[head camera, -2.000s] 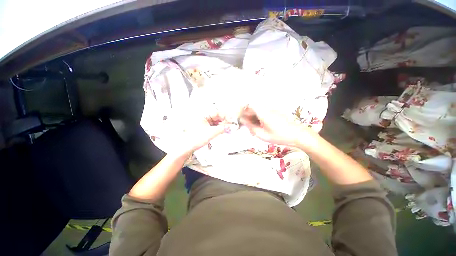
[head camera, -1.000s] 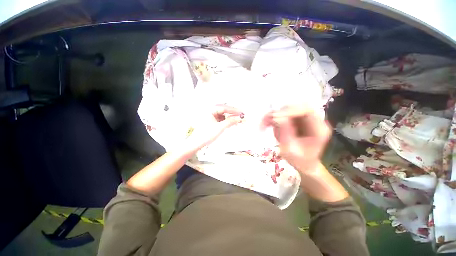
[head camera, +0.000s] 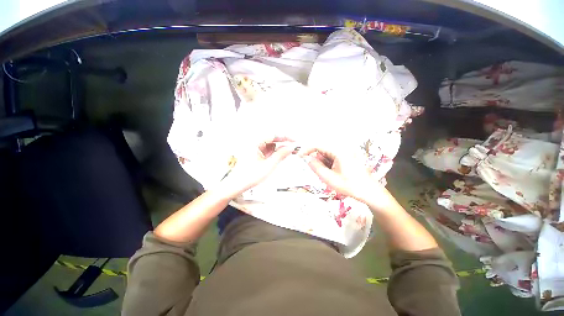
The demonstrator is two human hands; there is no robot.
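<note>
A white garment (head camera: 352, 74) with red flowers lies bunched over my lap, its middle washed out by glare. My left hand (head camera: 263, 162) is bare and pinches at the cloth near a tiny dark dot (head camera: 297, 149), likely a small fastener. My right hand (head camera: 331, 170) is bare, just right of the dot, with thumb and fingers close together near the left fingertips. Glare hides what the right fingertips hold; no needle or thread can be made out.
More floral garments (head camera: 519, 160) hang or lie heaped at the right. A black office chair (head camera: 80, 191) stands at the left. The white table edge (head camera: 532, 31) curves across the top. Yellow-black tape (head camera: 380, 280) marks the green floor.
My right hand was raised and blurred to the right a second ago; it is now back beside my left fingertips. My left hand stays at nearly the same place on the cloth.
</note>
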